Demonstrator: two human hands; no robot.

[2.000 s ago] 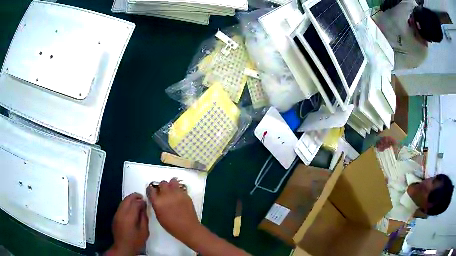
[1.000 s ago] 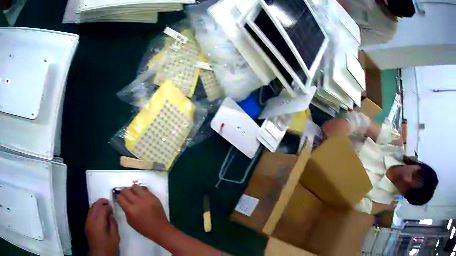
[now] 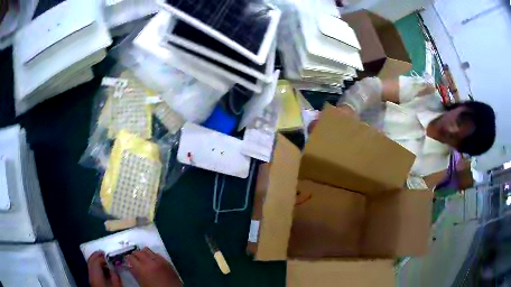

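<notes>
A white panel back (image 3: 154,243) lies at the lower left, partly under my hands. A small dark strip that looks like a circuit board (image 3: 122,255) is at its middle. My left hand (image 3: 102,270) is at the strip's left end, fingers bent; its grip is unclear. My right hand (image 3: 150,269) has its fingertips closed at the strip's right side. Both hands are cut off by the bottom edge. The fingers hide part of the strip.
A knife-like blade with a pale handle (image 3: 221,262) and a wire stand (image 3: 232,209) lie right of the panel. A tan bar (image 3: 121,224) and bagged yellow sheets (image 3: 130,185) are above it. An open carton (image 3: 330,218), stacked panels (image 3: 218,28) and a person (image 3: 414,123) are further right.
The view has swung right, so the panel and hands sit lower left and the carton shows more fully. More of the dark strip shows between my hands.
</notes>
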